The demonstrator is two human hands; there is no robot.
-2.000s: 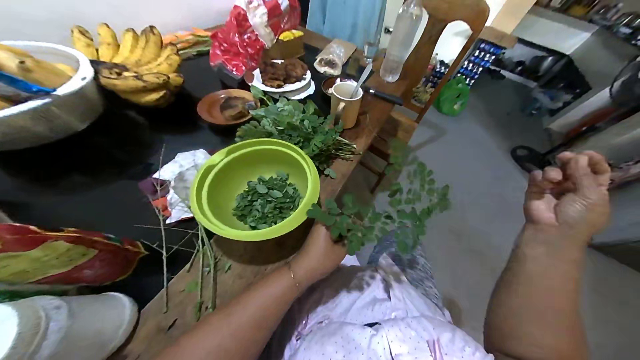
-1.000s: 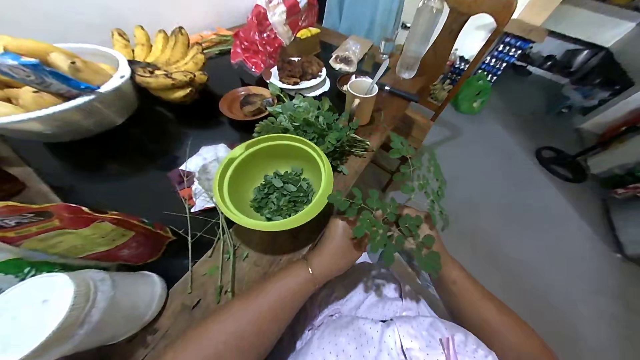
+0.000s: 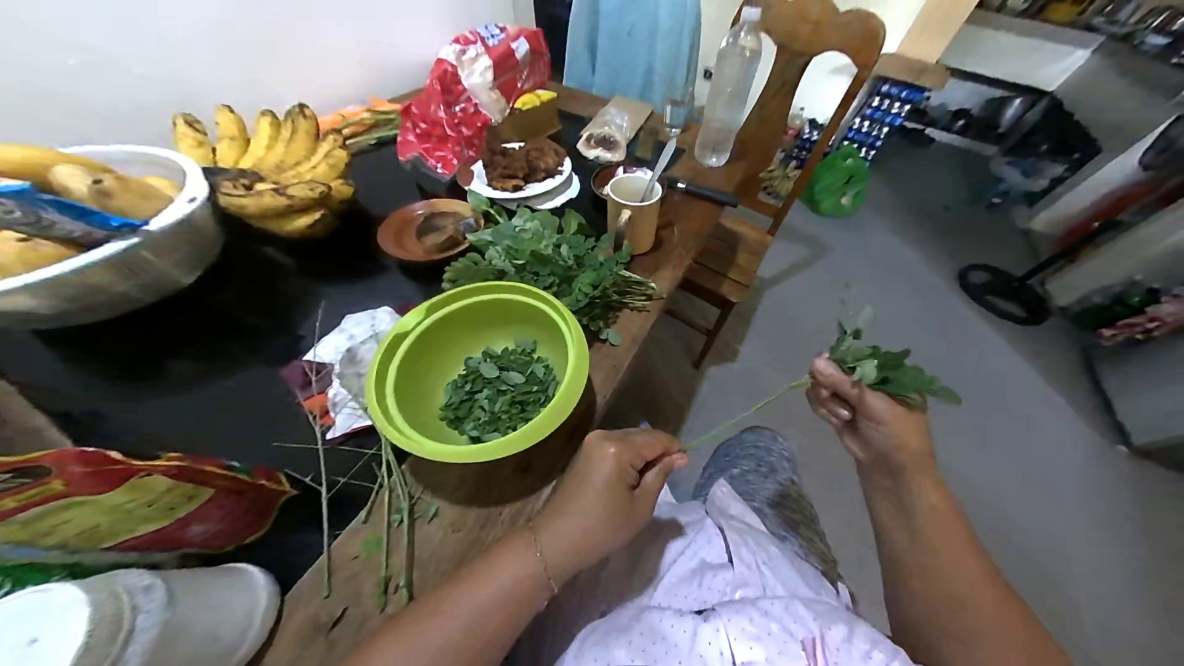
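Over my lap, my left hand [image 3: 615,481] pinches the lower end of a thin green stem [image 3: 747,413]. Farther right, my right hand [image 3: 869,421] is closed around the bunched leaves [image 3: 888,370] at the stem's other end. A lime-green plastic bowl [image 3: 388,407] stands near the table edge, left of my left hand, and holds loose small green leaves [image 3: 499,390]. Behind it lies a bundle of leafy sprigs [image 3: 546,250], its cut stems toward the table edge. Bare stems [image 3: 398,527] lie in front of the bowl.
Behind the sprigs are a mug with a spoon [image 3: 635,217], a brown dish [image 3: 398,231], a plate of brown food [image 3: 525,169] and a plastic bottle [image 3: 729,92]. Bananas [image 3: 277,166] and a large metal basin [image 3: 176,250] are at left. A wooden chair [image 3: 740,250] stands beyond the table edge.
My right hand was raised without leaves, then came to the spread sprig beside my left hand. Now it is farther right, with the leaves gathered in it and the stem stretched between both hands.
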